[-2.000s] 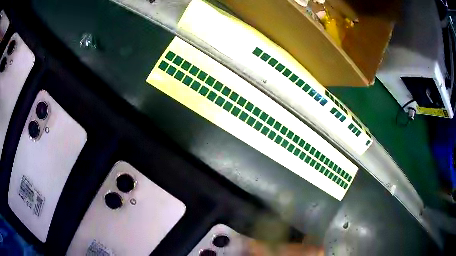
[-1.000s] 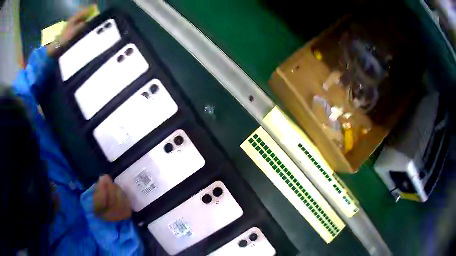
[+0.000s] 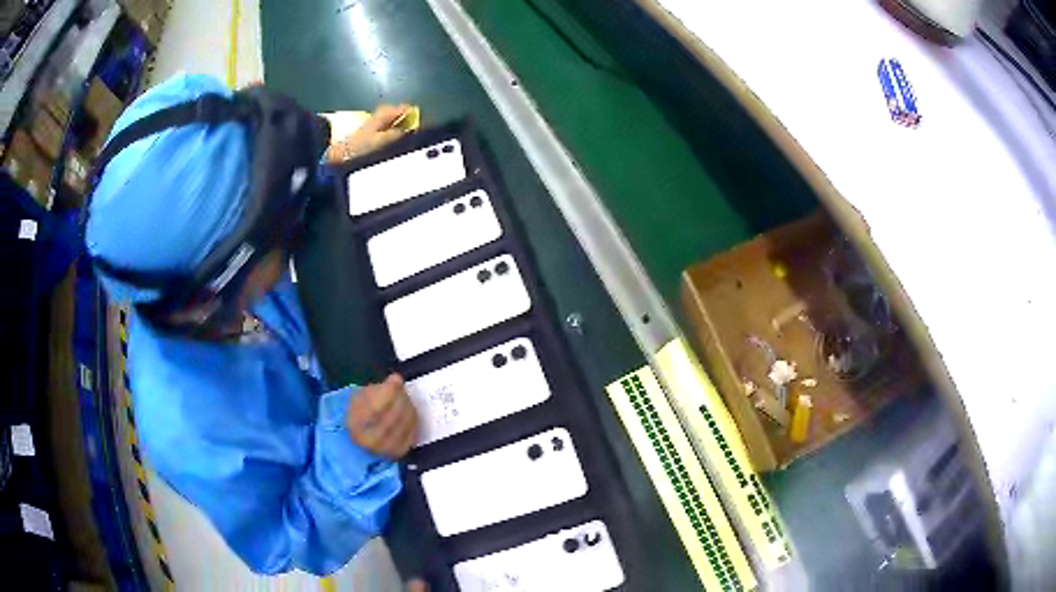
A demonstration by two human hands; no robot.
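Neither of my hands can be made out; a small skin-coloured sliver at the bottom edge is too cut off to tell. A long black tray (image 3: 564,413) holds several pale phones side by side, back side up, camera circles toward the right. One phone (image 3: 466,490) lies in the lower part; the lowest phone (image 3: 544,563) is partly cut off. Another worker's hand (image 3: 383,416) rests at the left end of a middle phone. That worker's other hand (image 3: 373,135) holds a yellowish piece beyond the tray's far end. Label sheets (image 3: 668,486) with green marks lie right of the tray.
The other worker (image 3: 232,405), in blue smock and cap, leans in from the left. A metal rail (image 3: 567,197) crosses the green bench. A cardboard box (image 3: 724,347) with scraps stands at right, near a blurred grey device (image 3: 915,509). A white surface (image 3: 799,69) lies beyond.
The view has swung and widened, now showing the other worker's head and the aisle. The tray appears further right. The worker's nearer hand stays at a phone's left end.
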